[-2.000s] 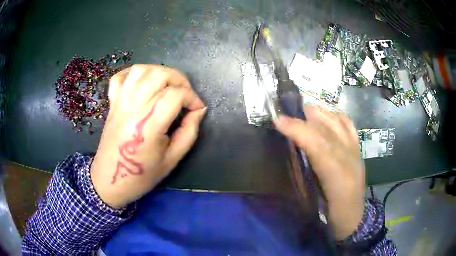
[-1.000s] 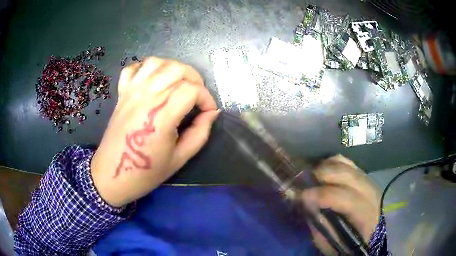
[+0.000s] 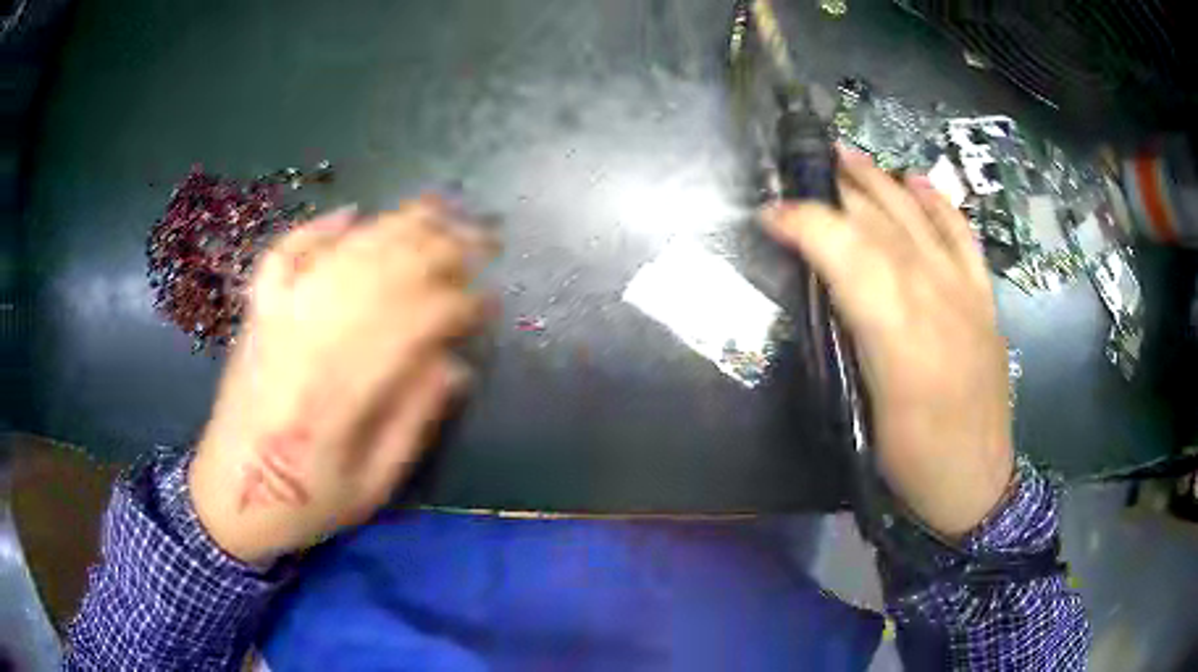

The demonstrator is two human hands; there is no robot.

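My right hand (image 3: 920, 328) holds the dark soldering iron (image 3: 804, 158), its metal tip pointing up and away toward the far side of the bench. A thin bent tube runs beside the tip. My left hand (image 3: 348, 361) is blurred, over the bench beside the component pile (image 3: 204, 263); whether its fingers hold anything cannot be told. A circuit board (image 3: 706, 305), washed white by glare, lies tilted between my hands. A small red component (image 3: 531, 323) lies on the mat left of the board.
A stack of overlapping circuit boards (image 3: 1038, 197) lies at the right, partly behind my right hand. An orange-white cylinder (image 3: 1156, 194) stands at the right edge. A dark ribbed round object (image 3: 1012, 46) is at the top right. Fine specks dot the dark mat (image 3: 578, 433).
The iron has swung from near my left fingertips up and away. My left hand has moved left and blurred. A board now lies angled between the hands, and a red component shows on the mat.
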